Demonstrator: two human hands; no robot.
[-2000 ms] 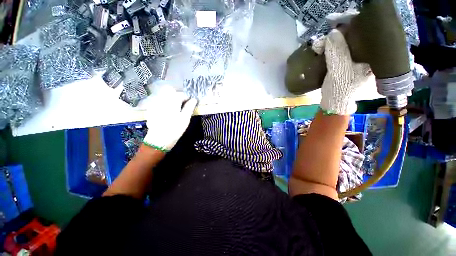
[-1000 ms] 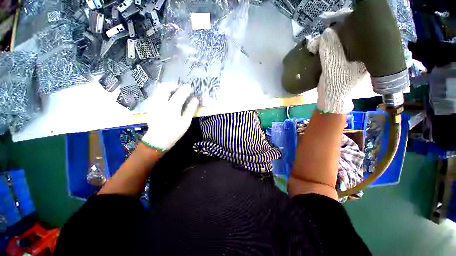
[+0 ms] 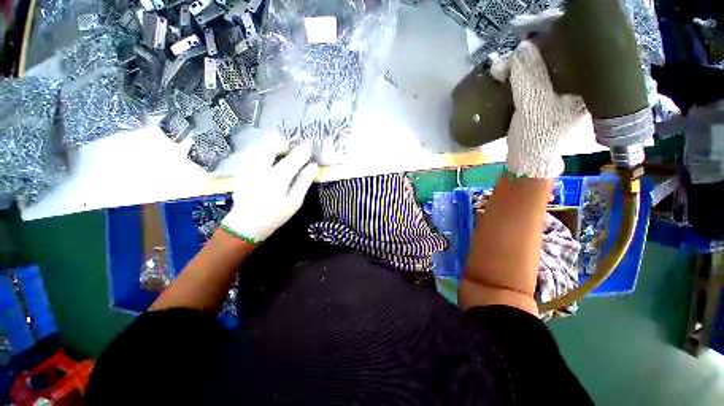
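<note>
My right hand [image 3: 540, 115], in a white knitted glove, is wrapped around the olive-green rivet gun [image 3: 599, 59] at the right of the table. Its silver collar points toward me. My left hand [image 3: 271, 190], also gloved, lies at the table's front edge, with its fingertips at the near end of the silver rivets [image 3: 321, 131]. Whether it pinches a rivet cannot be told. The rivets spill from an open clear bag [image 3: 369, 40] with a white label. Grey perforated metal parts [image 3: 210, 148] are piled at the left behind my left hand.
Full rivet bags [image 3: 95, 103] lie on the white table [image 3: 103, 176] at far left. More perforated parts [image 3: 516, 16] lie behind the gun. An air hose [image 3: 615, 254] curves down over blue bins [image 3: 623, 277]. A striped cloth [image 3: 377, 218] hangs at the table edge.
My left hand has shifted slightly and its fingers have changed pose at the rivets by the table edge. My right hand and the gun have stayed nearly in place.
</note>
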